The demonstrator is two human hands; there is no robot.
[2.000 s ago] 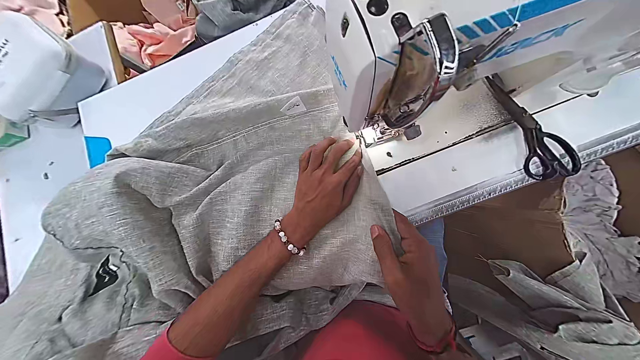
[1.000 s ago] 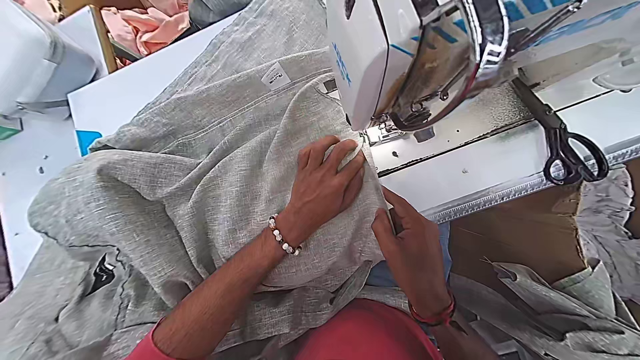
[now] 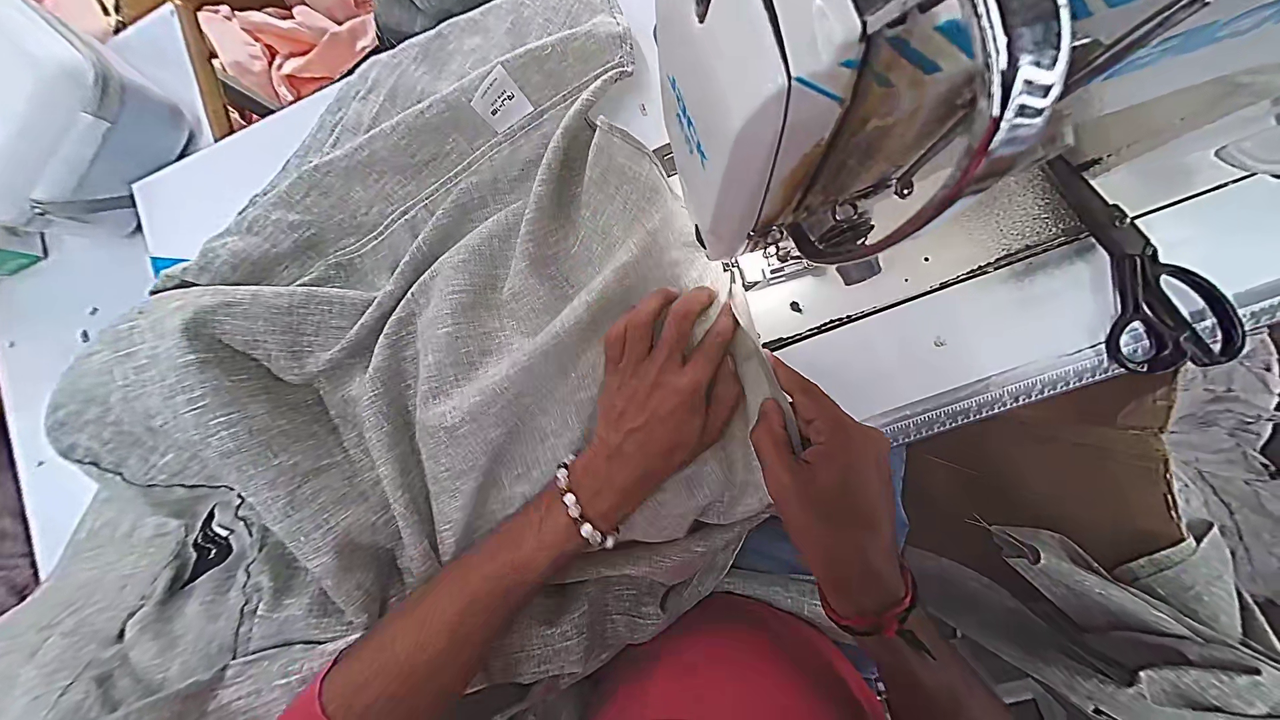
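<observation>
A grey woven garment [image 3: 480,330] with a small white label [image 3: 502,98] spreads over the white sewing table, its right edge at the needle area of a sewing machine [image 3: 760,120]. My left hand [image 3: 665,385] lies on the fabric just below the presser foot [image 3: 775,265], fingers bent against a fold at the edge. Wearing a red wristband, my right hand [image 3: 835,460] pinches the folded fabric edge between thumb and fingers, to the right of and slightly below my left hand. The needle tip is hard to make out.
Black-handled scissors [image 3: 1145,270] lie on the machine bed at the right. A measuring tape [image 3: 1010,400] runs along the table's front edge. Below are a cardboard box [image 3: 1050,470] and more grey cloth [image 3: 1110,610]. Peach cloth [image 3: 290,45] fills a box at the upper left.
The fabric by the machine has shifted, and more of its label shows than two seconds ago. My right hand now grips a folded edge that stands up. The view has moved closer.
</observation>
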